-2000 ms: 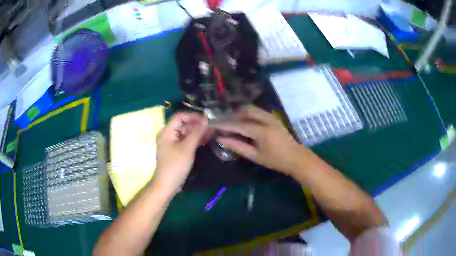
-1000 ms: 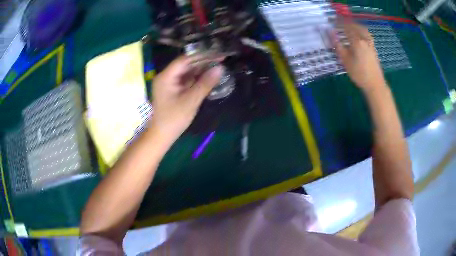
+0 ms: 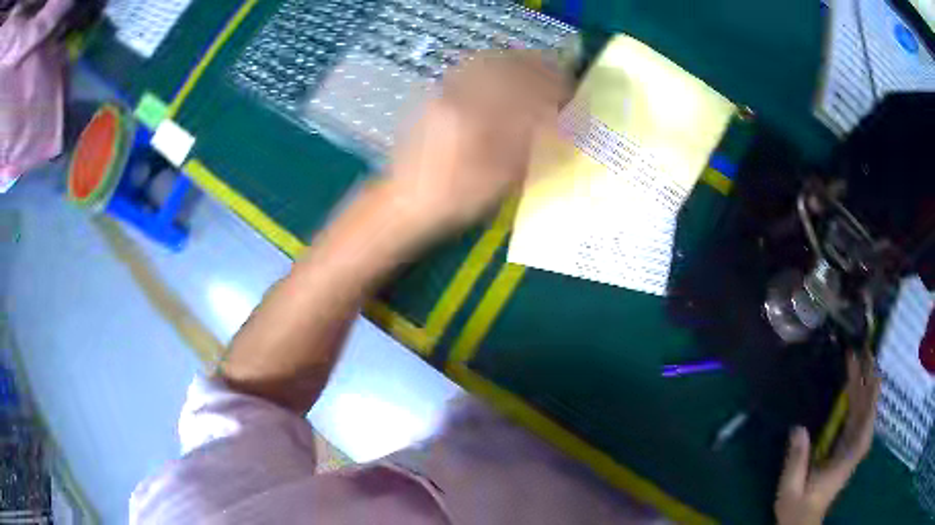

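My left hand (image 3: 482, 133) is blurred, over the right part of the left tray (image 3: 369, 92) and beside the yellow sheet (image 3: 615, 154). Its fingers are hidden, so I cannot tell what it holds. My right hand (image 3: 836, 451) is at the lower right, its thumb apart from its fingers and nothing seen between them. Its fingertips are just below the test fixture (image 3: 846, 246), a dark body with metal linkage. The fixture's round shiny base (image 3: 795, 306) shows no hand on it.
A purple pen (image 3: 692, 368) and a thin silvery stick (image 3: 730, 430) lie in front of the fixture. A white tray (image 3: 906, 385) is cut off at the right edge. A round red-topped blue object (image 3: 97, 156) stands beyond the bench. Another person's pink sleeve (image 3: 31, 97) shows upper left.
The view has swung left. My left hand has moved from the fixture to the left tray. My right hand has moved from the right tray to near the fixture.
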